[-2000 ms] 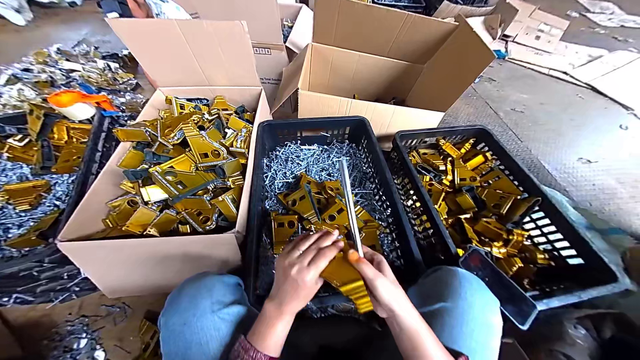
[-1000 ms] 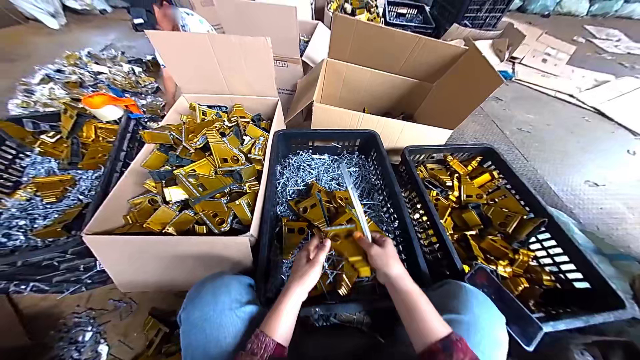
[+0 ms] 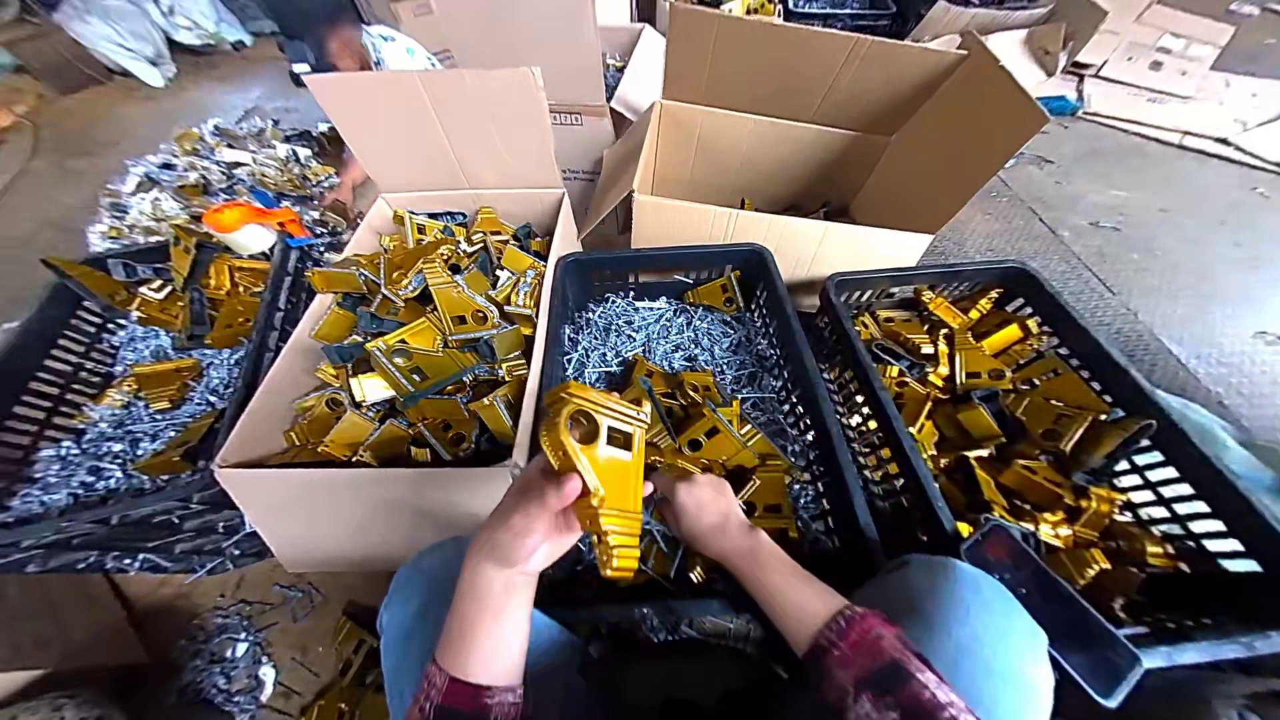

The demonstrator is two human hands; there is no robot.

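My left hand [image 3: 530, 515] grips a gold-coloured plastic bracket-like part [image 3: 600, 470], upright, with a round hole and square openings near its top. My right hand [image 3: 700, 510] is just to its right, low over the black plastic crate [image 3: 660, 262] between my knees; its fingertips are partly hidden, and whether they hold anything cannot be told. In that crate lie more gold parts [image 3: 715, 435] in front of a heap of small silver screws or pins [image 3: 660, 335]. The silver blade-like tool seen earlier is not visible.
A cardboard box [image 3: 370, 500] heaped with gold parts stands left, an open cardboard box [image 3: 780, 230] behind. Another black crate [image 3: 1020, 275] of gold parts is at right, a dark tray [image 3: 1060, 610] at its near corner. A person [image 3: 335, 45] is at the upper left.
A gold part is now raised upright in my left hand. The long silver tool that was at my right hand no longer shows. My right hand has moved away from the held part's top, lower over the crate.
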